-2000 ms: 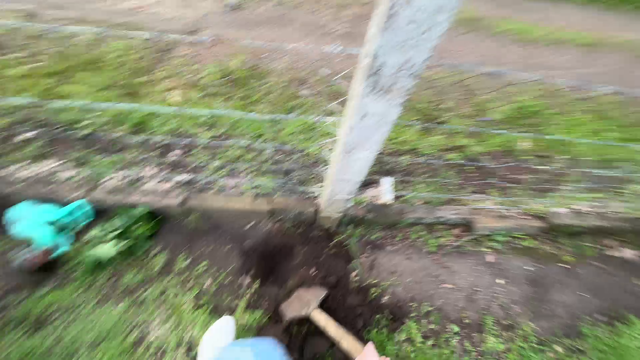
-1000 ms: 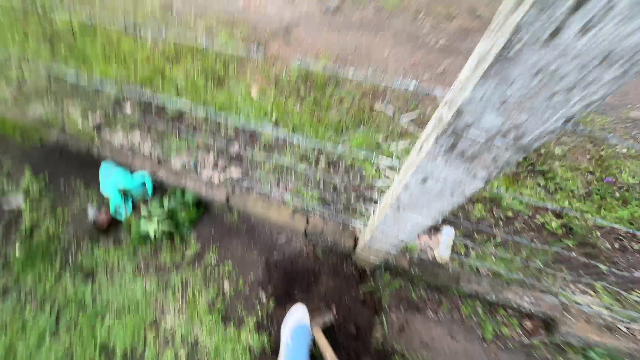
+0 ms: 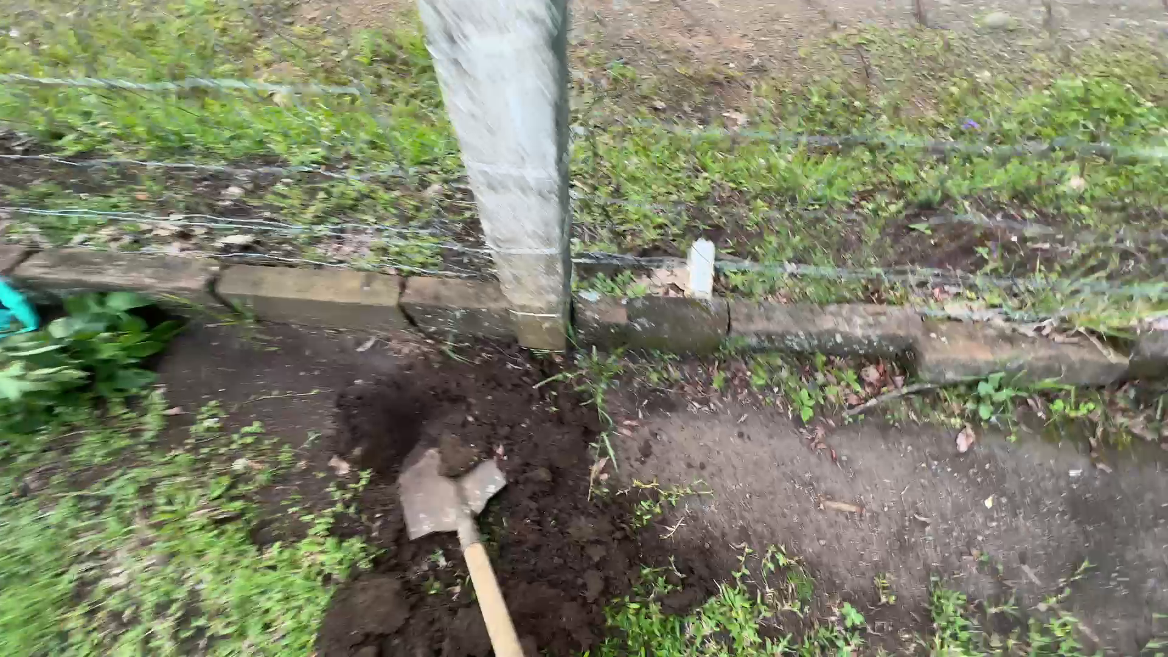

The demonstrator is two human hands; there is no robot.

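Neither my left hand nor my right hand shows. A shovel's metal blade (image 3: 438,497) lies on loose dark soil with a clod on it, and its wooden handle (image 3: 491,598) runs down out of view at the bottom edge. Just beyond the blade is a dug hollow (image 3: 383,420) in the soil. Behind it, the foot of a concrete fence post (image 3: 525,182) meets the ground. More loose soil (image 3: 557,538) is heaped right of the handle.
A row of edging blocks (image 3: 310,287) crosses behind the hollow, with fence wires (image 3: 228,219) beyond it. A leafy plant (image 3: 100,351) and part of a turquoise object (image 3: 14,310) are at the left. A short white piece (image 3: 701,266) stands behind the blocks.
A shoe seen beside the shovel in both earlier frames is out of view, as is the bit of a hand seen on the handle two seconds ago. The view has shifted.
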